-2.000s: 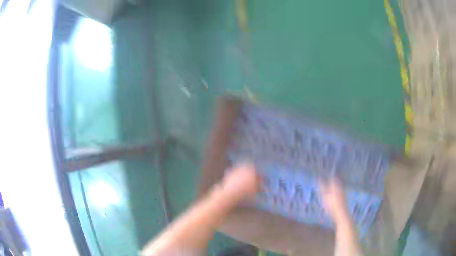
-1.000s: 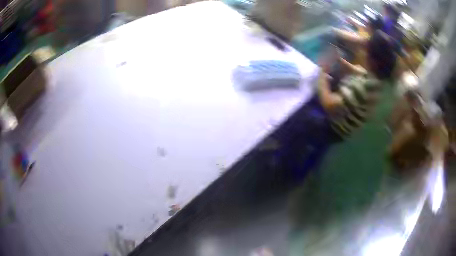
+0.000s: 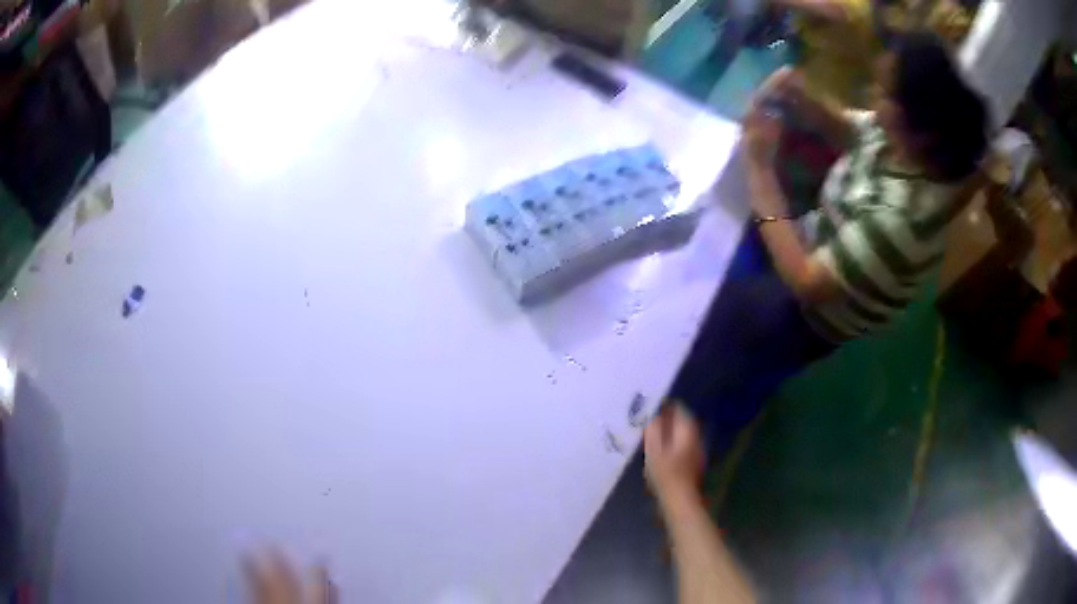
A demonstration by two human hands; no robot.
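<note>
A row of light-blue retail boxes (image 3: 573,212) with dark round marks lies side by side on the white table (image 3: 295,413), towards its far right edge. My right hand (image 3: 676,448) is over the table's right edge, below the boxes and apart from them; its fingers look curled, and whether it holds anything is not clear. My left hand (image 3: 284,578) is blurred and cut off at the bottom edge, over the table; only its fingers show, apart, with nothing seen in them.
A person in a green-and-white striped shirt (image 3: 892,236) stands at the table's right side. A dark flat object (image 3: 588,77) lies at the far edge. A small blue-and-white item (image 3: 134,301) lies at the left. Green floor (image 3: 850,413) shows at the right.
The view has turned from the carton of blue boxes on the floor to the table. The row of boxes now appears nearer, and both my hands have come into view since the last frame.
</note>
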